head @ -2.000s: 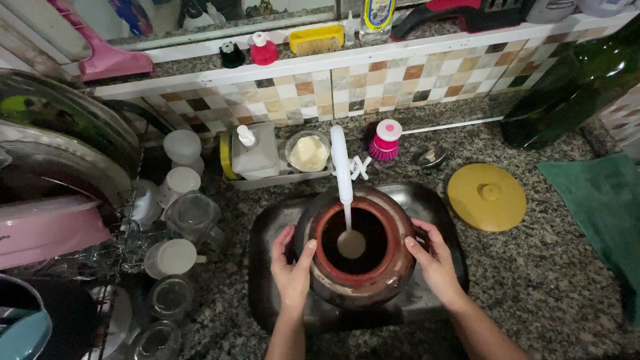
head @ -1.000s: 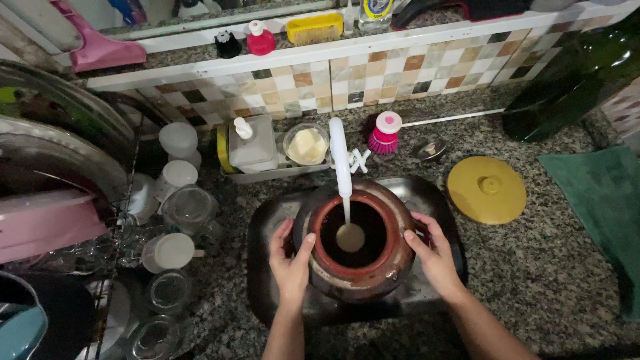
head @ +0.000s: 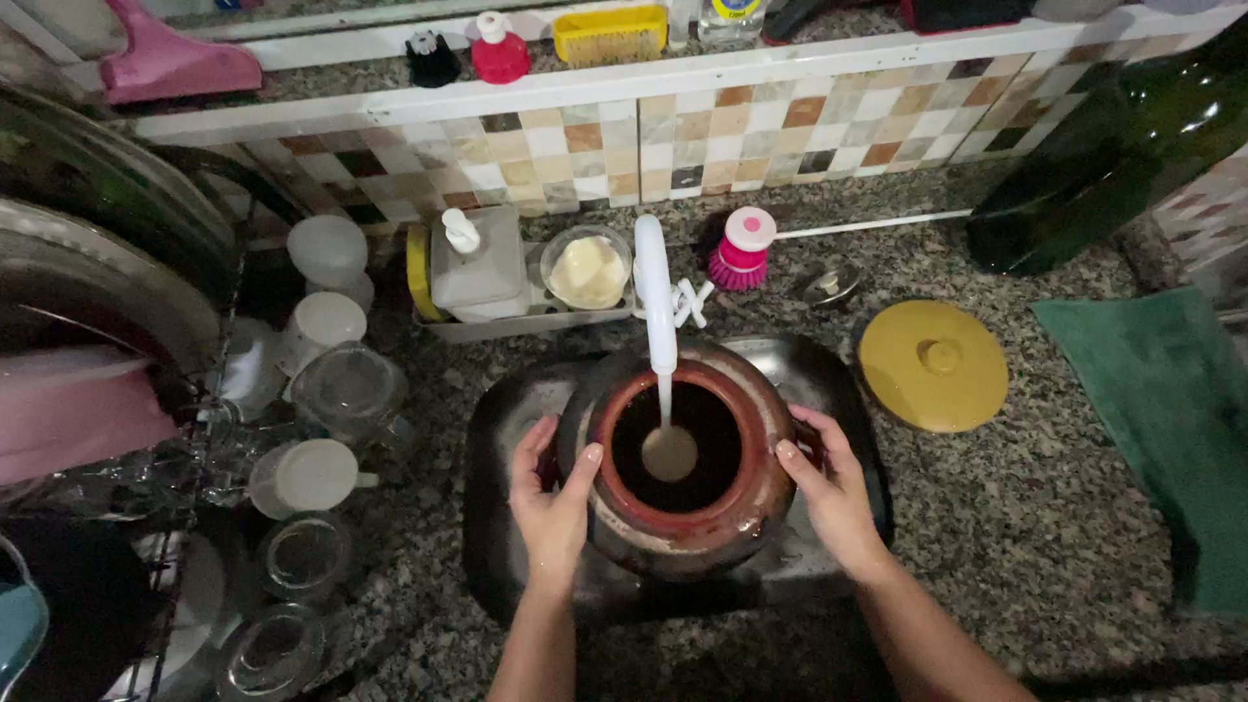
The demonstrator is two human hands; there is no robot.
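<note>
A round dark clay pot (head: pixel 673 551) with a reddish rim stands in the metal sink (head: pixel 526 390). From the white faucet (head: pixel 655 292) above it, a stream of water runs through its mouth, and a pale round patch shows in the dark inside. My left hand (head: pixel 556 497) grips the pot's left side, thumb near the rim. On the opposite side my right hand (head: pixel 829 487) holds the pot at its right handle, thumb on the shoulder. Both hands' far fingertips are partly hidden by the pot.
A yellow lid (head: pixel 933 366) lies right of the sink, beside a green cloth (head: pixel 1141 409). Behind are a pink brush (head: pixel 743 249), a soap dispenser (head: pixel 478 263) and a large green bottle (head: pixel 1072 185). Cups and glass jars (head: pixel 304 556) with a dish rack line the left.
</note>
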